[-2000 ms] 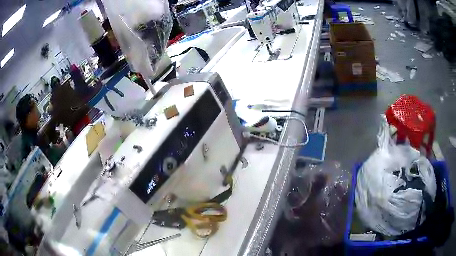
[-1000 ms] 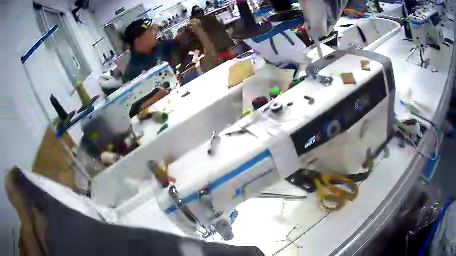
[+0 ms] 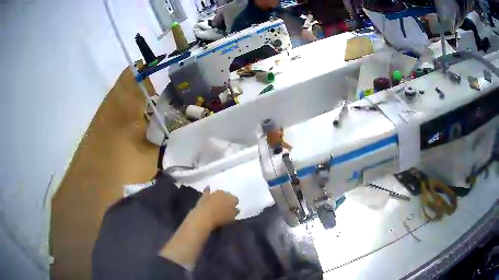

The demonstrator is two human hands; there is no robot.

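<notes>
Dark fabric (image 3: 142, 229) lies in a large mass at the lower left and runs right to the needle area of the white sewing machine head (image 3: 339, 136). My left hand (image 3: 220, 208) is at the fabric's upper edge, left of the needle area, with its fingers curled onto the cloth; the fingertips are hidden. The presser foot area (image 3: 306, 221) is under a bright light at the fabric's right edge. My right hand is not in view.
Yellow-handled shears (image 3: 437, 199) and thin dark tweezers or a rod (image 3: 389, 191) lie under the machine arm. A grey capped post (image 3: 268, 126) stands on the head's end. A brown board (image 3: 104, 180) is at left. A person (image 3: 251, 16) sits behind another machine.
The view has swung left and down to the needle area. The sewing machine now appears further right than one second ago. My left hand has come into view on the dark fabric.
</notes>
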